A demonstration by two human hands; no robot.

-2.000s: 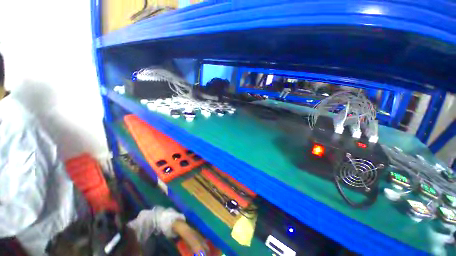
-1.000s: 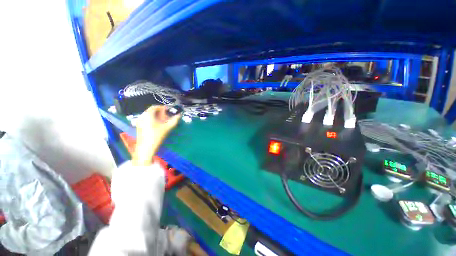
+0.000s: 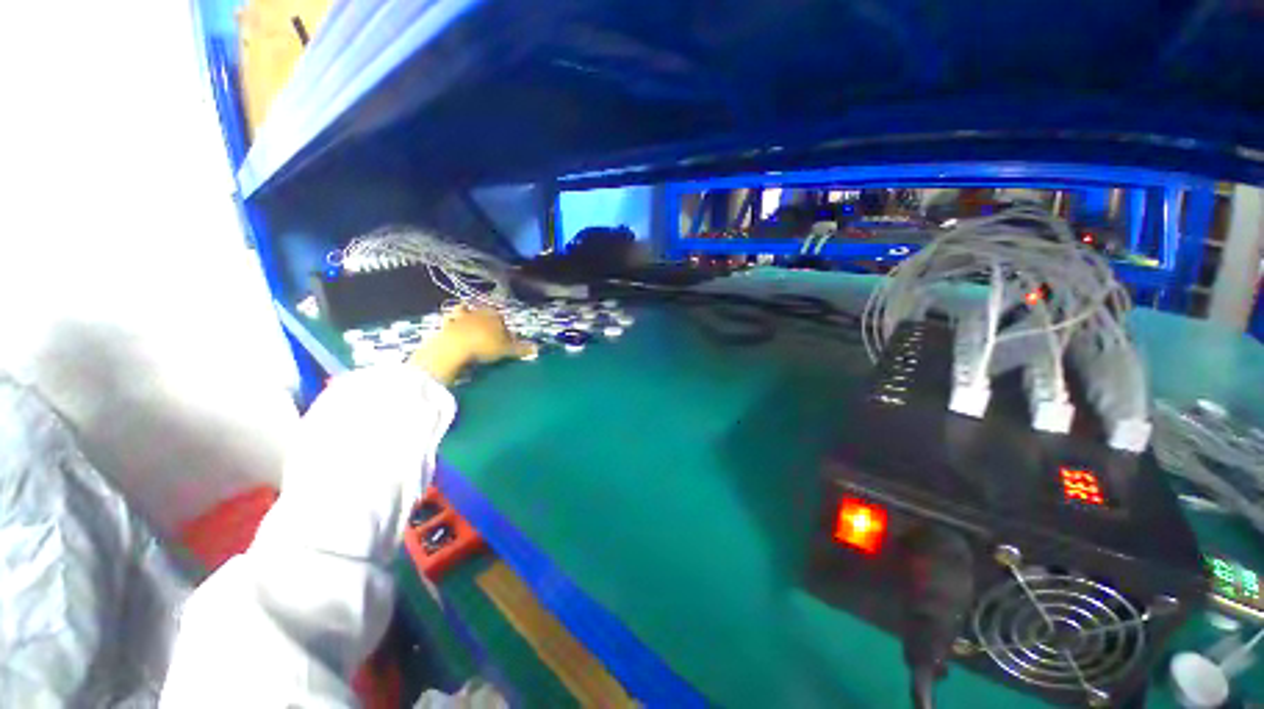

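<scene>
My left hand (image 3: 471, 344) reaches in from the lower left in a white sleeve. It is low over the far cluster of white charging pucks (image 3: 377, 341) and dark watches (image 3: 574, 338) on the green mat. Its fingertips point down at the cluster; whether they hold a watch is too small and blurred to tell. My right hand is not in view. Close on the right stands a black charging hub (image 3: 970, 471) with a glowing red switch (image 3: 861, 525), red digits, a fan grille and white plugs on top.
A second black charger (image 3: 395, 297) with thin white cables stands behind my left hand. The blue shelf edge (image 3: 555, 575) runs diagonally below. A red-orange tray (image 3: 446, 532) lies on the lower shelf. A lit watch (image 3: 1231, 579) and a puck (image 3: 1199, 681) lie at right. A pale garment shows at left.
My left hand came into view, holding a dark watch above the far cluster a second ago; it is now lower among the pucks. The near hub appears larger and closer.
</scene>
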